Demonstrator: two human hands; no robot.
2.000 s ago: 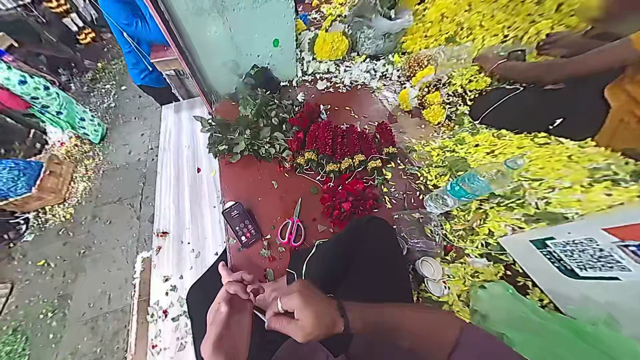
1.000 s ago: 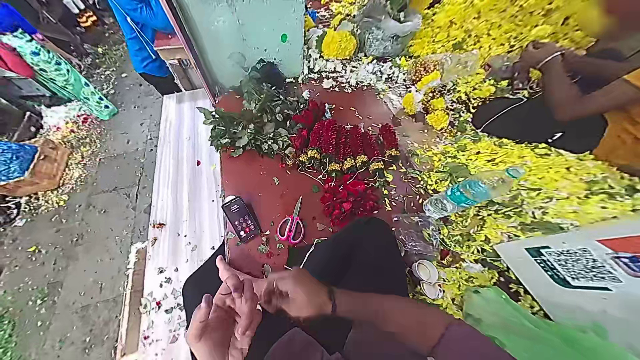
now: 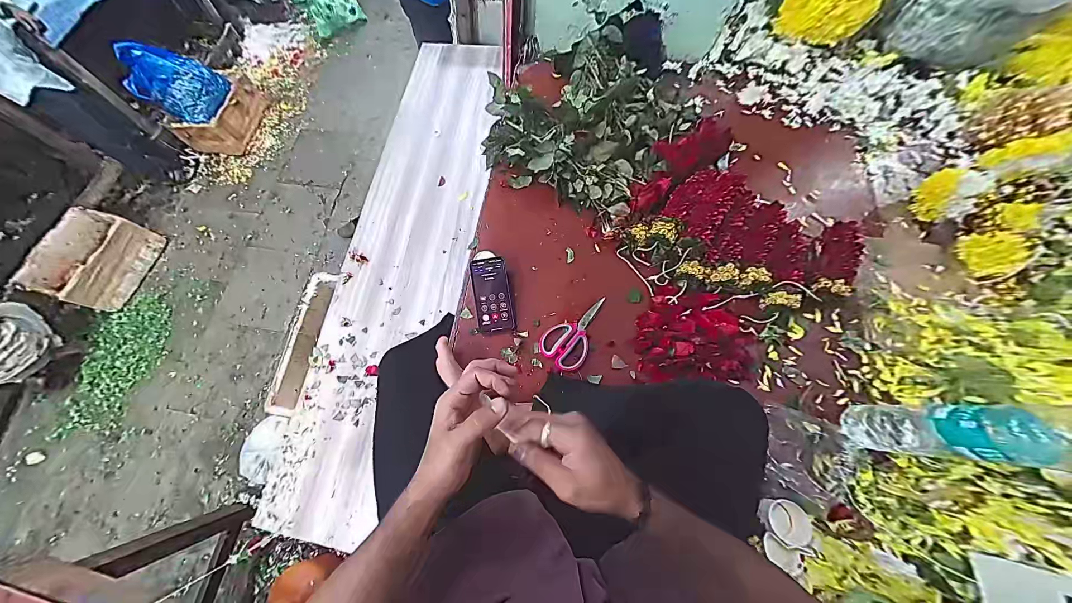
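Observation:
My left hand and my right hand meet over my lap, fingertips touching. The fingers of my left hand are bent and partly spread; my right hand, with a ring, curls against them. Whether a small thing or thread lies between the fingertips cannot be told. Just beyond them on the red surface lie pink-handled scissors, blades pointing away to the right, and a smartphone with its screen lit. Right of the scissors are bundles of red flowers and red garlands with yellow flower ends and white strings.
Leafy green stems lie at the back, beside a white ledge strewn with bits. At right are loose yellow petals, a plastic bottle and paper cups. A cardboard box stands on the ground at left.
The view has swung left and down. My hands, spread more apart a second ago, now meet at the fingertips. The scissors and phone still lie on the red surface.

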